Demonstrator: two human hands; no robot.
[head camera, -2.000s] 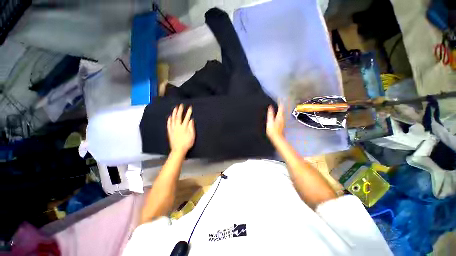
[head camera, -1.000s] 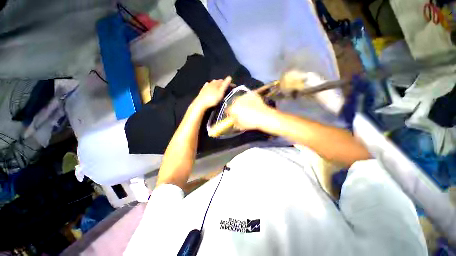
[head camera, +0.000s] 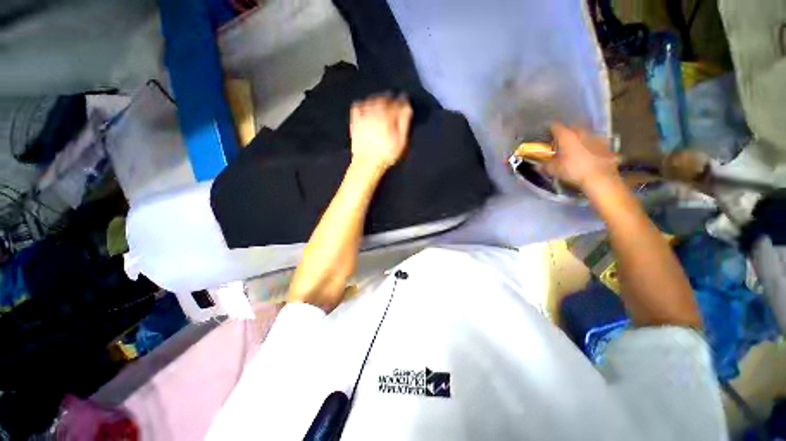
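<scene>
A black garment (head camera: 284, 177) lies over the pale padded board, with a narrow part reaching up to the back. My left hand (head camera: 379, 131) is on the garment near its middle; its fingers are blurred and I cannot tell if they pinch the cloth. My right hand (head camera: 583, 158) is around the orange-tan handle of the steam iron (head camera: 536, 152), at the right of the garment over the lavender-blue cloth (head camera: 508, 60). The hand hides much of the iron.
A long blue block (head camera: 196, 95) is at the back left beside a tan strip (head camera: 242, 110). The iron hose (head camera: 659, 179) runs off to the right. A pink cloth (head camera: 194, 375) hangs at the lower left. Crumpled blue bags (head camera: 720, 332) are at the lower right.
My right hand has moved the iron right, off the garment onto the lavender-blue cloth. My left hand is still over the garment. The garment's right end has turned up at a slant.
</scene>
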